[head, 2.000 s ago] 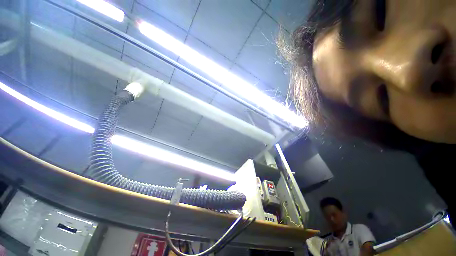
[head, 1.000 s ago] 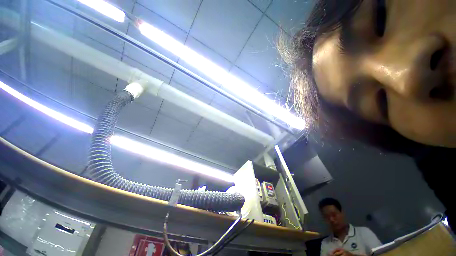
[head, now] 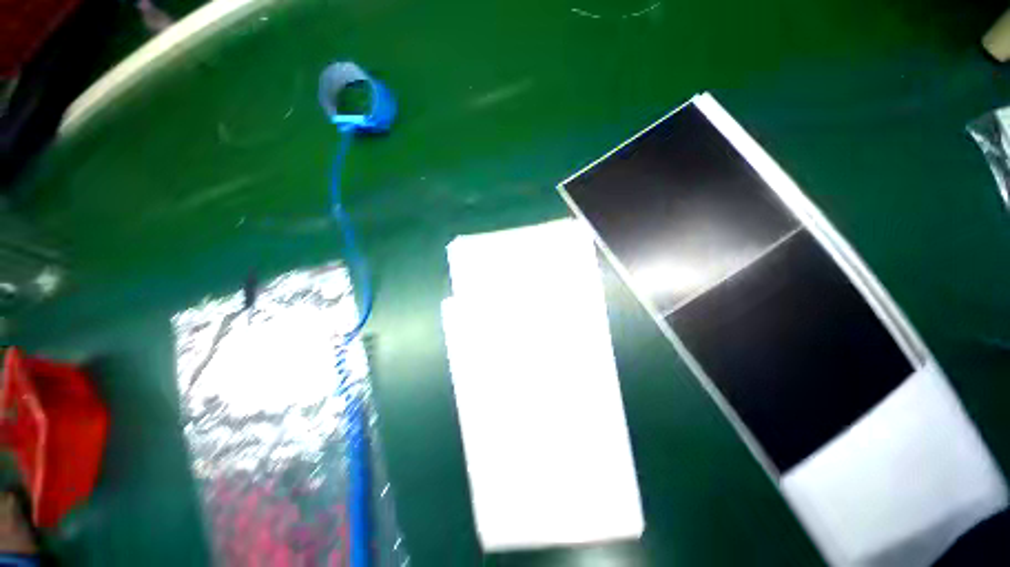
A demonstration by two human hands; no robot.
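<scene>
A blue wrist strap [head: 374, 105] lies at the upper left of the green bench, its blue cord running down over a crinkled silver bag [head: 266, 388]. A white paper stack [head: 543, 388] lies beside the bag. A strip [head: 797, 443] with two glossy black panels and a white end lies slanted to the right, its left edge close to the stack's top corner. A small skin-coloured shape with blue below it, cut off at the lower left edge, may be my left hand [head: 13, 529]; its fingers cannot be made out. My right hand is not in view.
A red bin [head: 55, 437] stands at the left edge. Clear plastic [head: 993, 150] shows at the right edge, a pale object [head: 999, 39] above it. A pale rail [head: 155, 55] curves at the upper left. A dark blue shape [head: 980, 545] fills the lower right corner.
The view has swung from the ceiling, ribbed hose, open cabinet and a near face down to the green bench. The two people seen before are out of view.
</scene>
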